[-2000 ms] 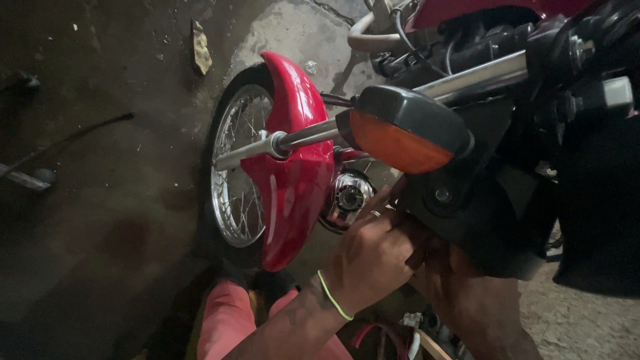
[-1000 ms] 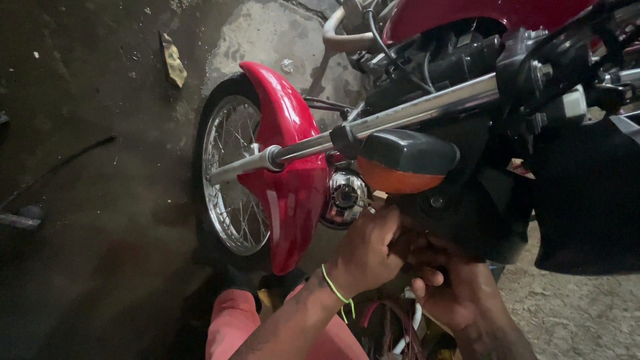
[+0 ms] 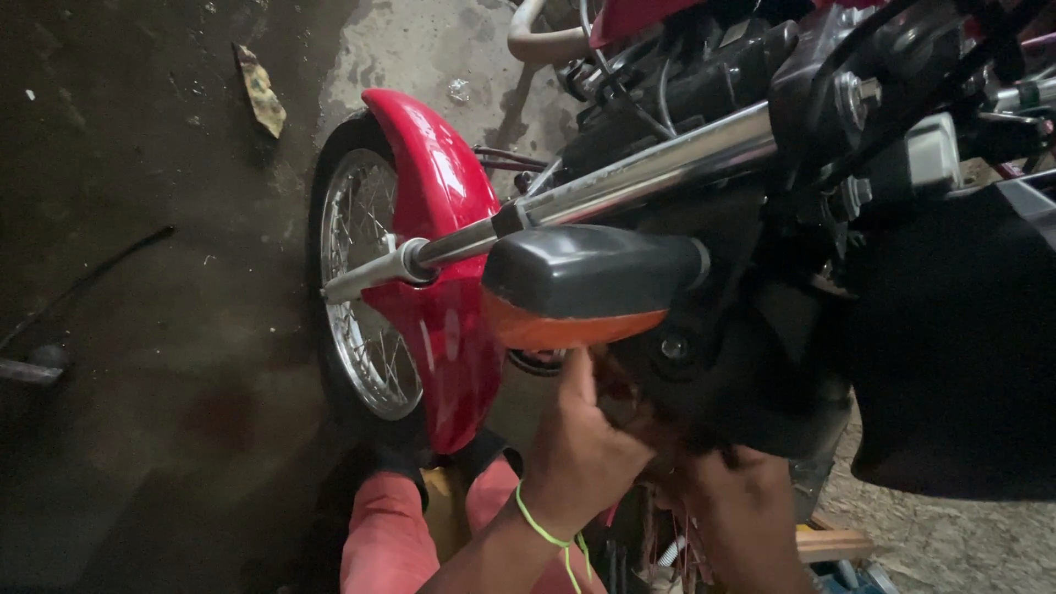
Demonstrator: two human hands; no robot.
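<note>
My left hand (image 3: 582, 458), with a yellow-green cord on its wrist, reaches under the motorcycle's orange-and-black turn signal (image 3: 590, 280). One finger points up close beside the orange lens, and the other fingers are hidden. My right hand (image 3: 734, 495) is blurred, under the lower edge of the black headlight bracket (image 3: 726, 363), its fingertips out of sight. Whatever lies between the hands is dark and unclear. A chrome-rimmed round part (image 3: 536, 363) shows partly below the turn signal. Beyond it are the red front fender (image 3: 450, 330) and the chrome fork tube (image 3: 660, 169).
The spoked front wheel (image 3: 363, 289) stands on a dark wet floor (image 3: 165, 371). A flat fragment (image 3: 261, 92) and a thin black cable (image 3: 99, 272) lie there. A black panel (image 3: 957, 346) fills the right. Wires and a wooden piece (image 3: 833, 544) sit low beside my right hand.
The chrome round part showed almost whole earlier and is now mostly hidden. My right hand's fingers, seen a second ago, have gone out of sight behind the bracket area.
</note>
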